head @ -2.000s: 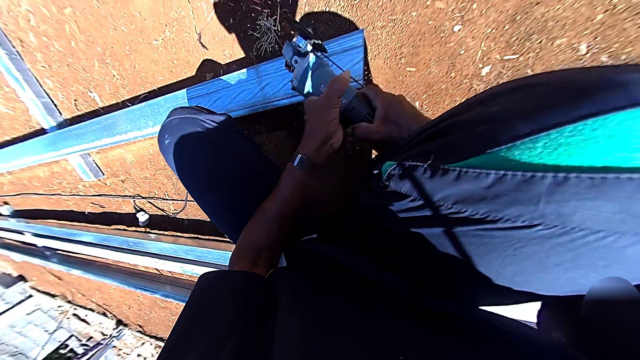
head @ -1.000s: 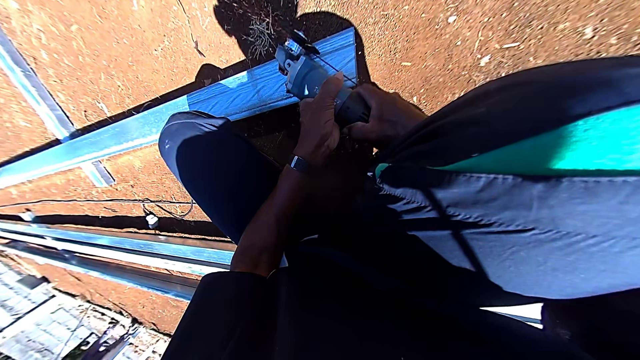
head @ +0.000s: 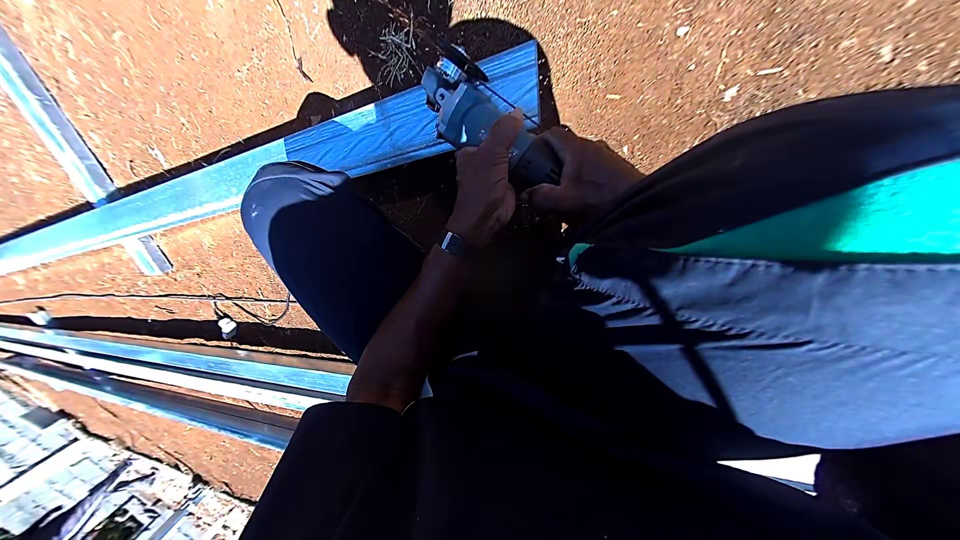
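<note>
An angle grinder (head: pixel 472 116) with a teal-grey body and a dark disc is held above the shaded end of a long metal beam (head: pixel 195 191). My left hand (head: pixel 487 180), with a watch or band at its wrist, is wrapped around the grinder's body, thumb along the top. At the dark rear end of the tool, my right hand (head: pixel 585 176) grips the housing. The disc (head: pixel 463 64) is at the upper left end of the grinder, near the beam's far edge. Whether it touches the metal or spins cannot be told.
A second metal bar (head: pixel 56 124) crosses beneath the beam at the left. More long metal profiles (head: pixel 172 367) lie at lower left, beside a cable (head: pixel 150 297) and a small white object (head: pixel 227 327). Pale rubble or blocks (head: pixel 45 465) fill the bottom left corner. My bent knee (head: pixel 300 202) is beside the beam.
Both hands keep their hold on the grinder. Its head has tilted somewhat, and the disc now shows more plainly at the upper side.
</note>
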